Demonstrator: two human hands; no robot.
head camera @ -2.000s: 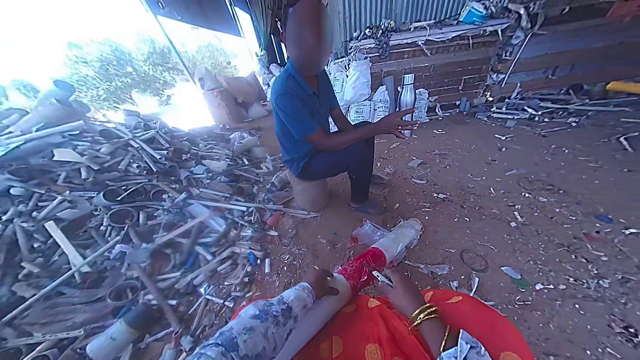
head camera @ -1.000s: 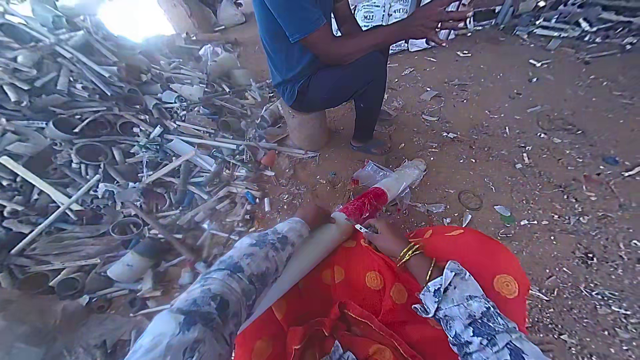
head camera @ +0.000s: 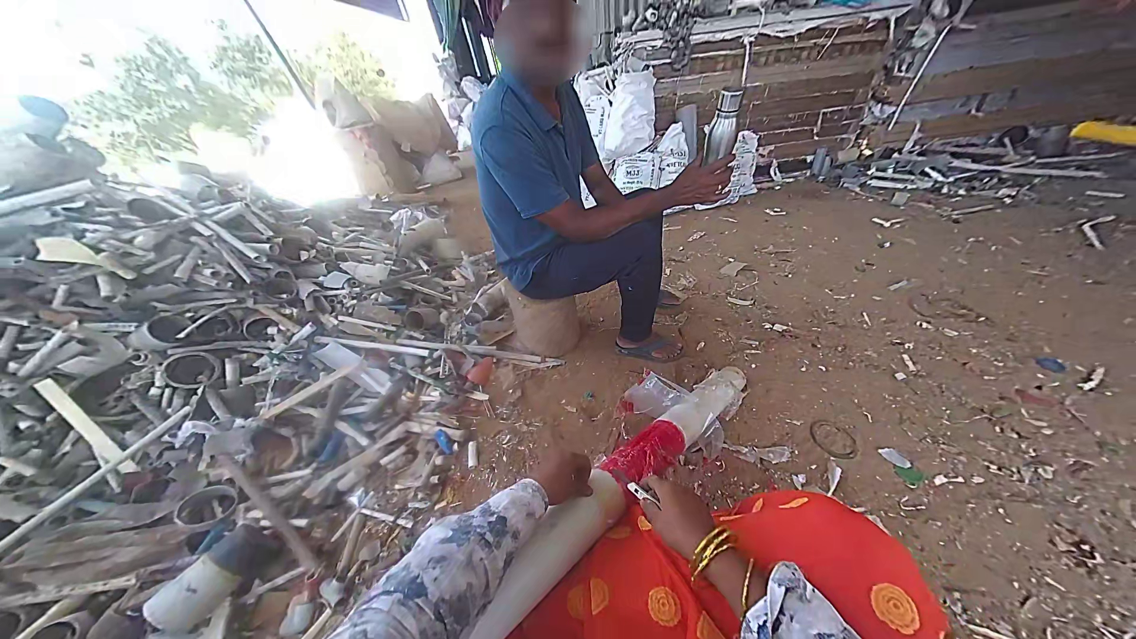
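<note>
A long whitish pipe [head camera: 552, 555] lies slantwise across my lap, its far end near the ground. Red film or tape [head camera: 646, 451] wraps its middle, with clear torn plastic [head camera: 658, 398] beside the far part. My left hand [head camera: 563, 476] rests at the pipe's left side, just below the red wrap; its fingers are curled, and whether they grip anything is unclear. On the right of the pipe, my right hand [head camera: 679, 515] is closed on a small white-and-dark tool [head camera: 642, 493], possibly a blade, whose tip is at the edge of the red wrap.
A heap of scrap pipes [head camera: 191, 368] covers the left side. Ahead, a person in a blue shirt [head camera: 524, 151] sits on a stump-like seat [head camera: 543, 324], near a metal bottle [head camera: 723, 126]. White sacks [head camera: 632, 115] stand behind. Plastic scraps [head camera: 895, 458] litter the dirt floor.
The view has tipped down and back up. Both hands stay near the red wrap; my right hand has shifted slightly along the pipe's side.
</note>
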